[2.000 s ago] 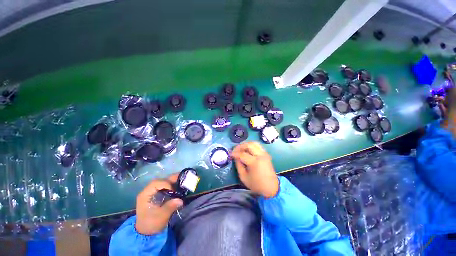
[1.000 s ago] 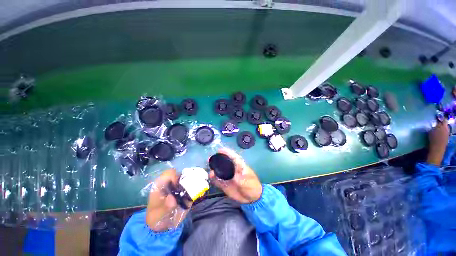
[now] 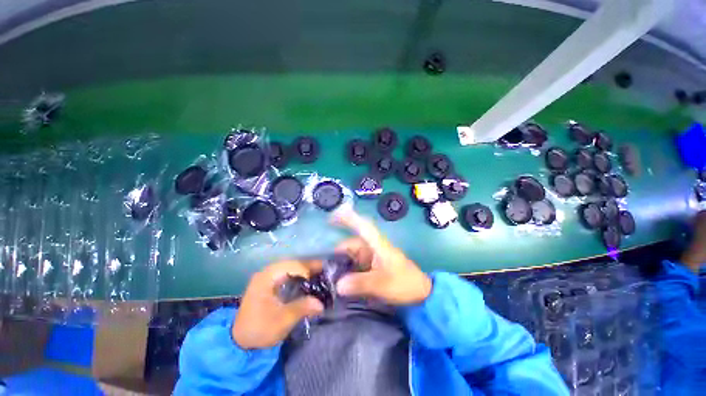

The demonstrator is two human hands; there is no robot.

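My left hand [image 3: 271, 302] and my right hand [image 3: 383, 267] are close together at the bench's front edge, above my lap. Between their fingers is a dark, shiny black unit [image 3: 319, 288], blurred, with what looks like clear film around it. Both hands grip it; I cannot tell whether it is one part or two. Past my right hand a black disc [image 3: 327, 195] lies on clear film. Black hubbed discs [image 3: 393, 206] lie ahead, with a white pad [image 3: 442, 213] and a yellow-white pad [image 3: 425, 192] among them.
Film-wrapped discs [image 3: 262, 214] lie left of centre, beside a clear blister tray [image 3: 77, 232]. More black discs [image 3: 563, 183] lie right. A white post [image 3: 542, 81] crosses above the bench. A filled tray [image 3: 580, 332] is below the edge at right. A neighbour's blue sleeve [image 3: 681, 309] shows far right.
My hands have come together around the black part. The white and yellow pad seen in my left hand and the separate black disc in my right are no longer distinct. The view has shifted left.
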